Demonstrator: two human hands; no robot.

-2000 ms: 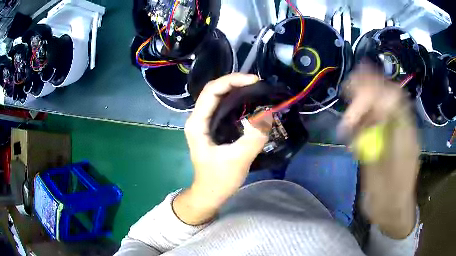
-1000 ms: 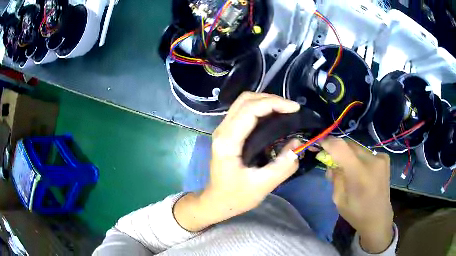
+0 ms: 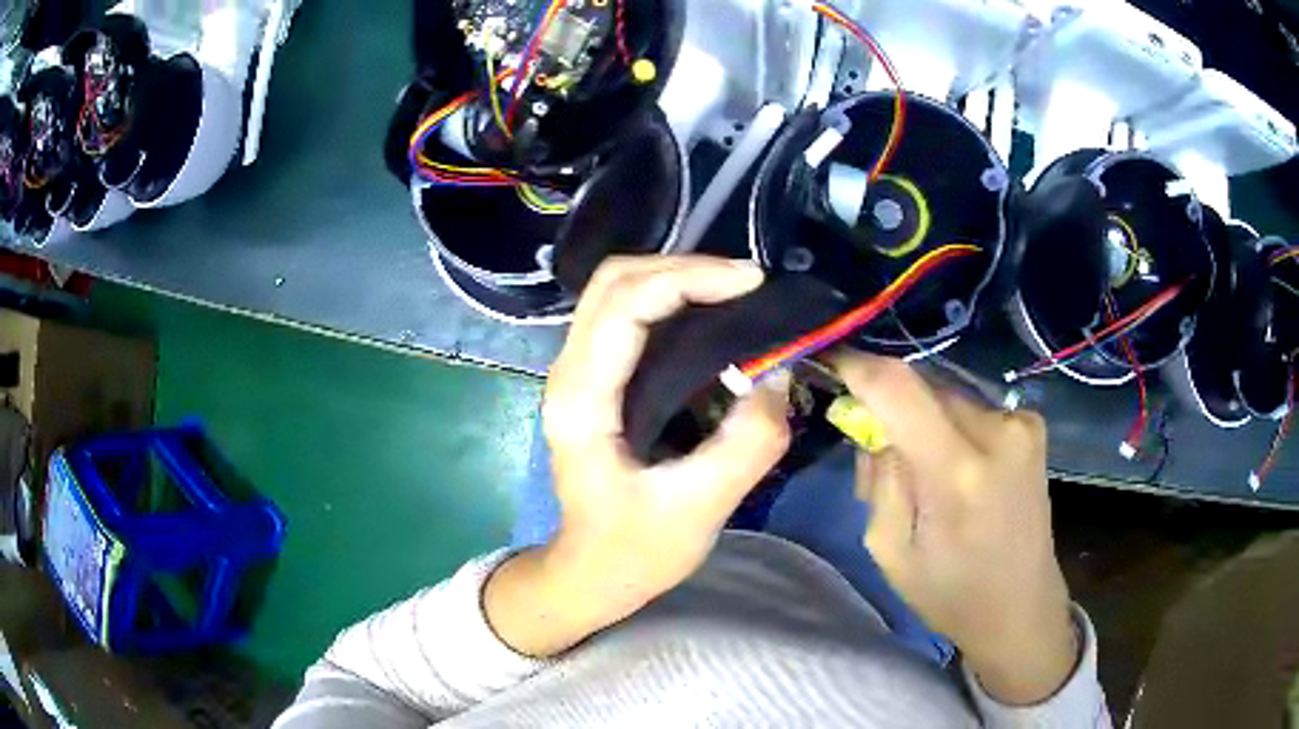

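My left hand [image 3: 641,442] holds a black front shell [image 3: 712,342] tilted above my lap, its thumb over the inside. A red, orange and purple wire harness [image 3: 855,316] runs from the open camera housing [image 3: 819,214] to a small white plug [image 3: 737,380] beside my left thumb. My right hand [image 3: 926,470] is at the shell's right side, fingers bent. A yellow piece [image 3: 858,423] shows at its fingertips; I cannot tell if it is a finger cot or a tool's grip. The circuit board inside the shell is mostly hidden by my fingers.
More open housings stand on the dark green bench [image 3: 342,299], left and right, with white brackets [image 3: 1140,114] behind. A shell with a circuit board [image 3: 549,57] rests on the housing at upper left. Loose plugs hang at right. A blue stool [image 3: 178,534] and carton [image 3: 86,378] are below left.
Against two seconds ago, my right hand has come in from the right to the shell. Since one second ago, both hands remain at the shell and the view has shifted slightly.
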